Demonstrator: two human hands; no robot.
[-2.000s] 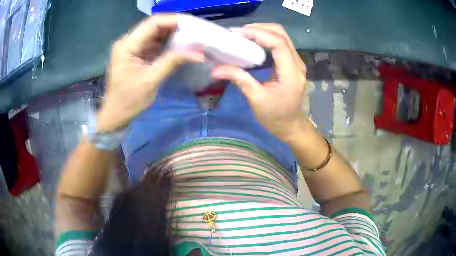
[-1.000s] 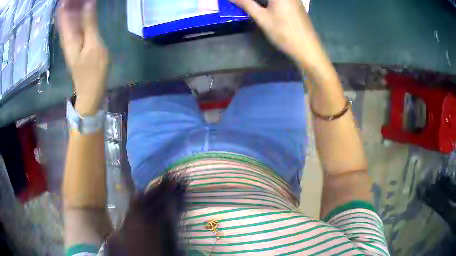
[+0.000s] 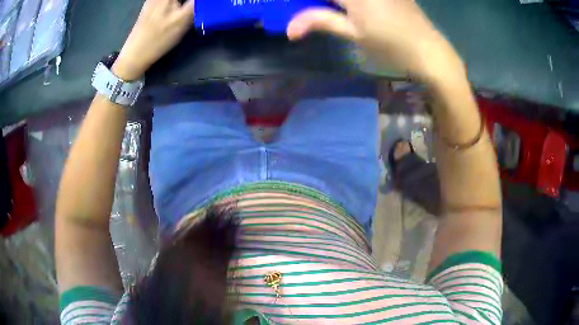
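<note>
A glossy blue retail box (image 3: pixel 244 14) with small white print lies on the green table at the top centre, cut off by the picture's top edge. My left hand (image 3: pixel 164 28) holds its left end; some of its fingers are out of the picture. My right hand (image 3: pixel 374 32) is blurred and grips the box's right end, with the thumb over its near right corner. The rest of its fingers are hidden or cut off. The box's far side is out of view.
A clear plastic tray (image 3: pixel 28 38) with long cells lies at the far left of the table. Red stools (image 3: pixel 551 162) stand at right and left below the table. A person's sandalled foot (image 3: pixel 401 152) shows on the floor at right.
The white item in both hands earlier is out of sight. My left hand has come back from the left to the box. The box's open, pale inside is replaced by a blue face. A foot has appeared at right.
</note>
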